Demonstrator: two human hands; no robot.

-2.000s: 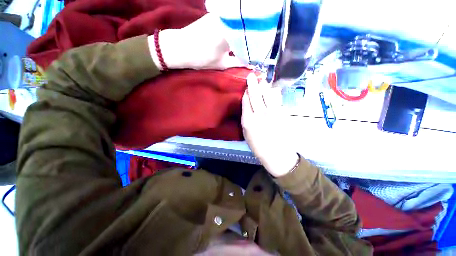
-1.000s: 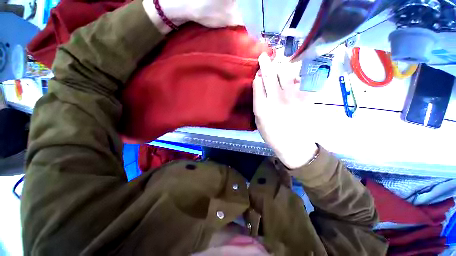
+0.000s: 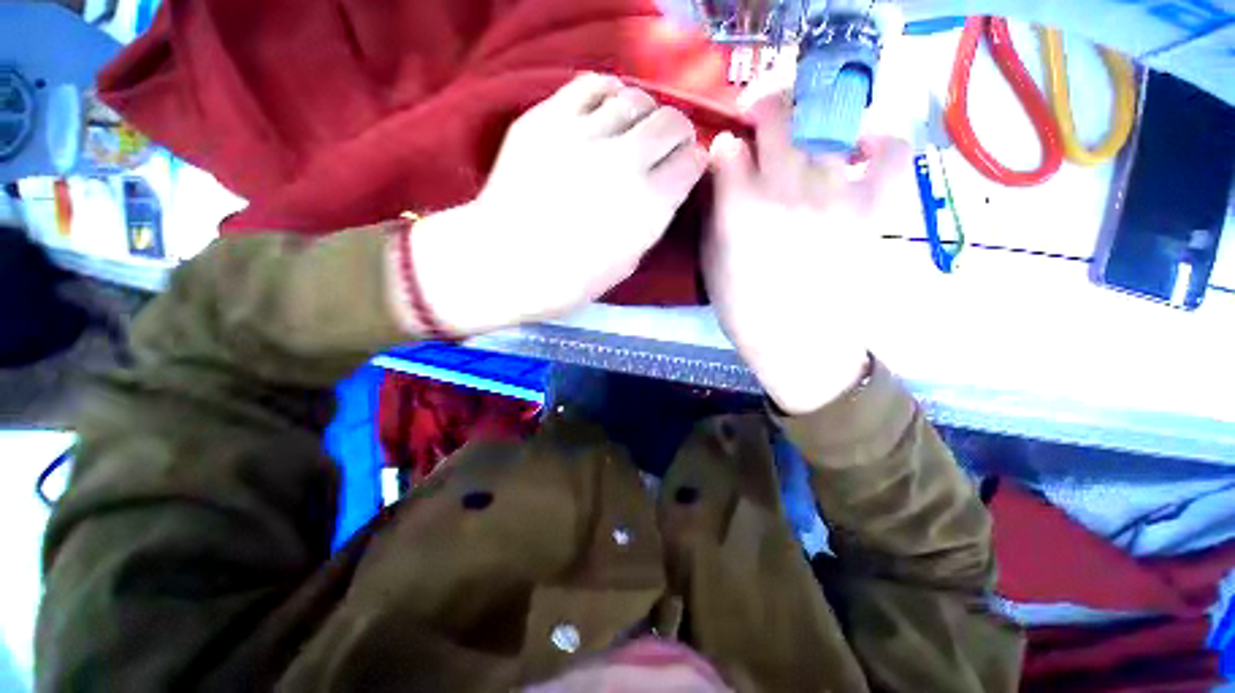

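Observation:
The red garment lies on the white machine table, its right end just below the needle area at the top edge. My left hand lies on it with curled fingers gripping a fold near its right edge. My right hand touches my left fingertips; its thumb and forefinger are at the garment's edge and seem to pinch it. The overexposed light blurs the right fingers. The presser foot is not clearly seen.
Right of my hands lie red-handled and yellow-handled scissors, blue snips and a black phone. A grey-blue part stands by the needle area. A blue crate holds red cloth below the table. More red cloth is at lower right.
My left hand has moved down and right from the back of the cloth to beside my right hand. The garment's front part is drawn back and folded. The view has shifted, leaving most of the machine head out.

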